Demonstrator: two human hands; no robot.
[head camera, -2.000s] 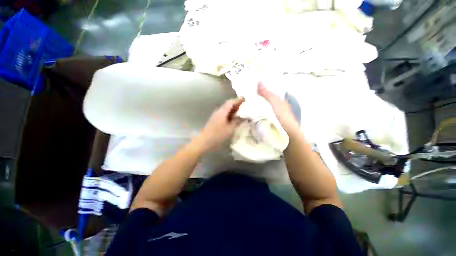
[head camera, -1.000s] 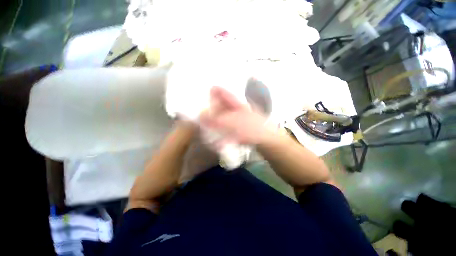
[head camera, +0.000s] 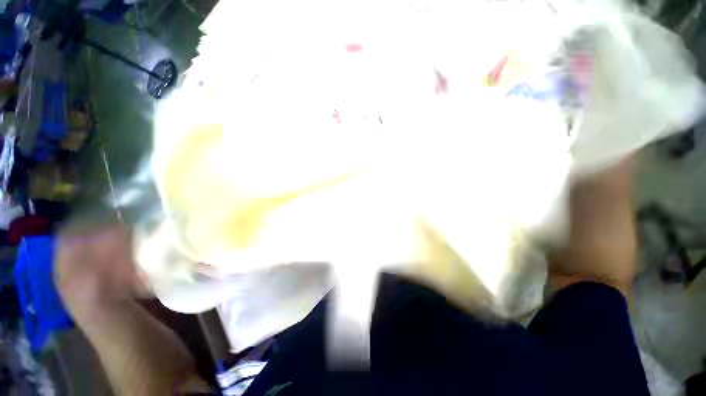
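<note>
A white garment with small red and blue flowers (head camera: 371, 147) fills the middle of the view, spread wide and overexposed. Yellowish cloth shows within it at left and low centre. A narrow white strip (head camera: 352, 325) hangs from its lower edge over my dark shirt. My left hand (head camera: 97, 263) is blurred at the garment's lower left edge; its grip is unclear. My right forearm shows at the right, but the hand is hidden behind the raised cloth. The iron is not in view.
A blue basket (head camera: 39, 286) stands at the left. Part of the white table cover (head camera: 267, 305) shows below the garment, with striped cloth (head camera: 241, 375) under it. A black round thing on a rod (head camera: 161, 77) is at the upper left.
My hands have moved from close together at the centre to far apart. The garment is now spread wide and covers most of the table. The iron and padded arm's long surface are no longer visible.
</note>
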